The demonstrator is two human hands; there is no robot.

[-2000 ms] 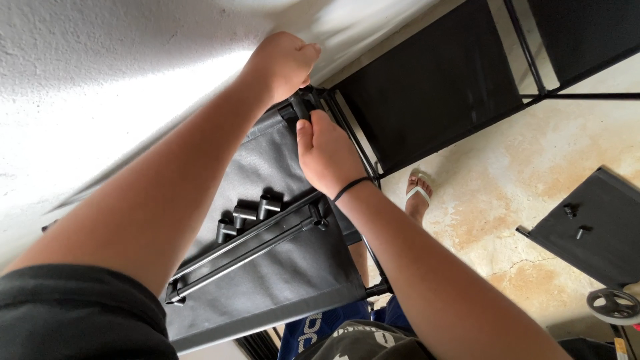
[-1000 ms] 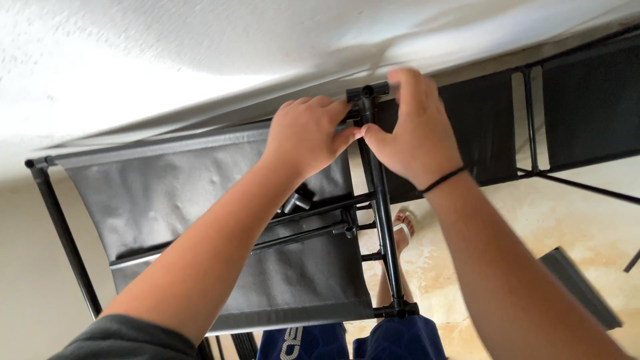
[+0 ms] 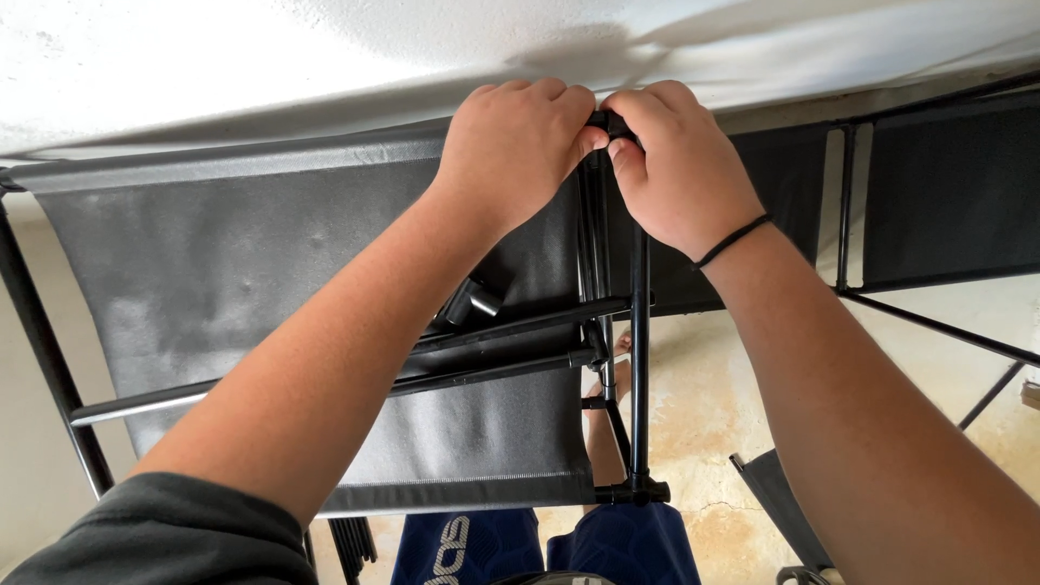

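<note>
My left hand (image 3: pixel 520 146) grips the far edge of a black fabric shelf panel (image 3: pixel 325 236), around its rod at the right end. My right hand (image 3: pixel 678 166) closes on a black plastic connector (image 3: pixel 615 124) at the far corner, its thumb touching the joint. Below my hands, black metal tubes (image 3: pixel 640 349) run from that corner to the near corner connector (image 3: pixel 638 491). Two loose tubes (image 3: pixel 487 374) lie across the panel. Partly behind my left forearm are loose black connectors (image 3: pixel 471 301).
A white wall (image 3: pixel 244 65) runs along the far side. More black fabric panels on a tube frame (image 3: pixel 951 187) extend to the right. Another dark panel (image 3: pixel 784 504) is low at the right on the stained floor. Several thin black rods (image 3: pixel 351 544) stand below the near edge.
My right hand has come in from beside the corner joint and closed on it. My left hand has stayed at the panel's far edge. The view has swung since the oldest frame.
</note>
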